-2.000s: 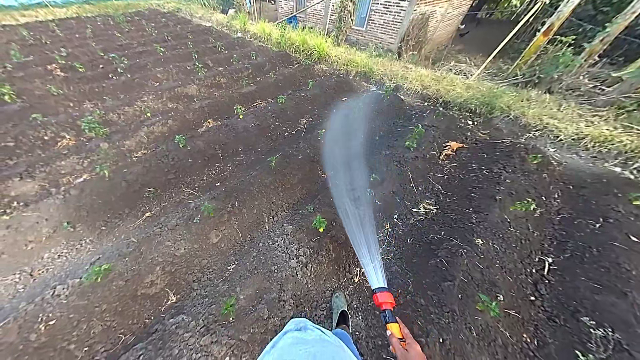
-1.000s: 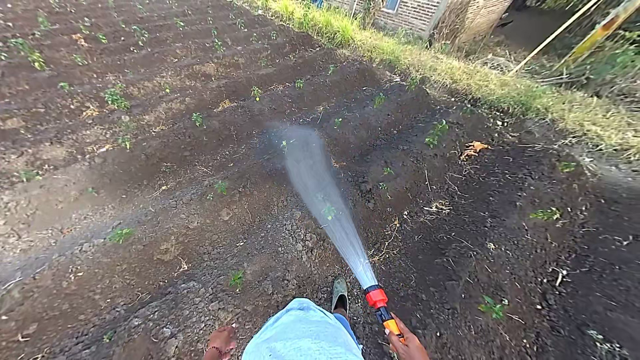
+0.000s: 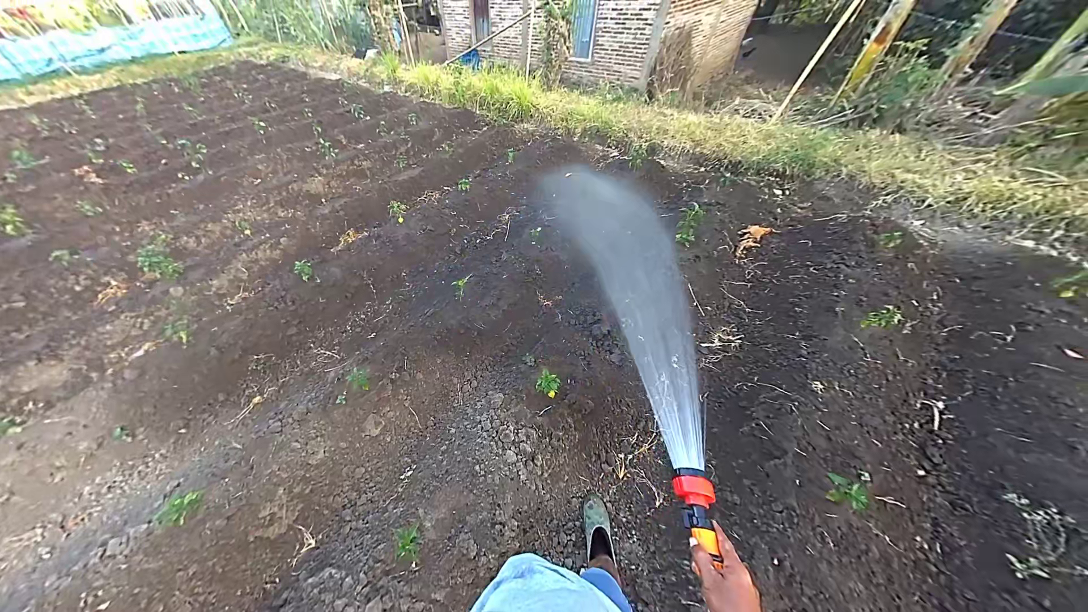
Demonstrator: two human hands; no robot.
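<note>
My right hand (image 3: 724,571), at the bottom right of centre, is closed around a red, black and orange hose nozzle (image 3: 694,501). A fan of water (image 3: 650,314) sprays from its head, forward and slightly left, over the dark soil. A small green seedling (image 3: 548,382) stands left of the spray, and another seedling (image 3: 688,223) grows just right of its far part. The hose behind the nozzle is hidden. My left hand is out of view.
Ridged soil (image 3: 280,357) with rows of seedlings spreads to the left. My shoe (image 3: 597,525) is on the ground beside the nozzle. A grass strip (image 3: 765,140) borders the plot, with a brick building (image 3: 625,42), leaning poles (image 3: 880,47) and a blue net fence (image 3: 110,47) beyond.
My left hand, visible at the lower edge a second ago, has gone out of view. The spray swung left, then back to the right. The view has tilted up since a second ago.
</note>
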